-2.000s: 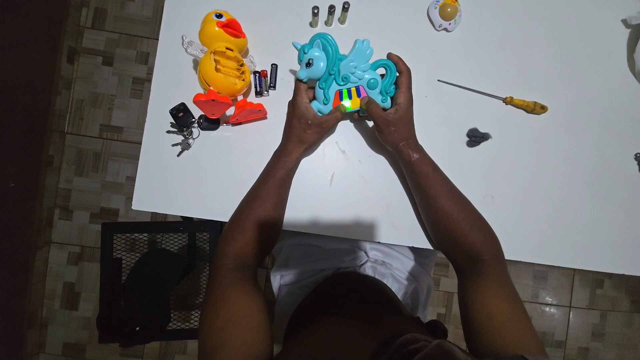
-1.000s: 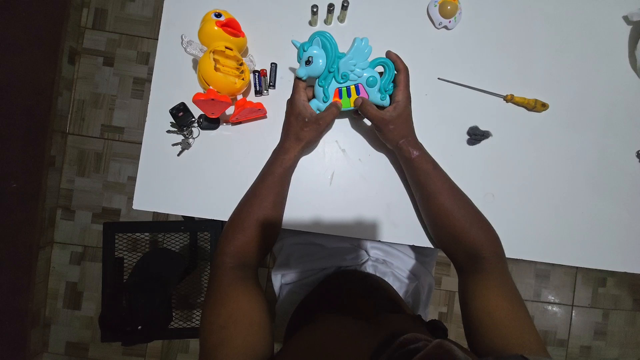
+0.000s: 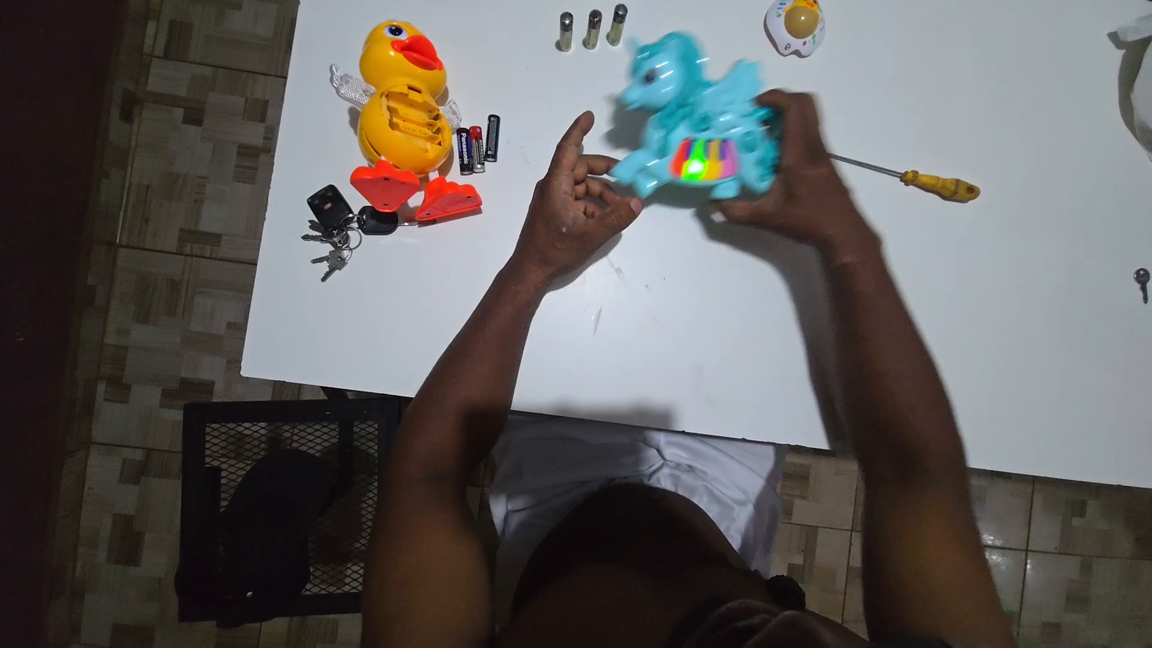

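A turquoise winged unicorn toy [image 3: 666,126], blurred, is held at its tail end by my right hand [image 3: 796,180]. One of its coloured piano keys glows green. My left hand [image 3: 576,211] is open at the toy's front legs, palm up with the index finger stretched out; whether its fingertips touch the legs I cannot tell. A yellow toy duck [image 3: 405,117] lies to the left, its battery compartment exposed. Beside the duck lie several small batteries [image 3: 478,148], and three more cylindrical cells [image 3: 592,29] stand or lie near the table's far edge.
On the white table [image 3: 666,351], a screwdriver with a yellow handle [image 3: 940,186] lies right of my right hand. Car keys [image 3: 331,209] are by the duck's feet. A white and yellow toy piece [image 3: 796,25] is at the far side, and a small key-like metal piece [image 3: 1142,281] at far right.
My left hand has let go of the unicorn toy and opened. My right hand has moved right with the toy. The dark grey object near the screwdriver is no longer visible.
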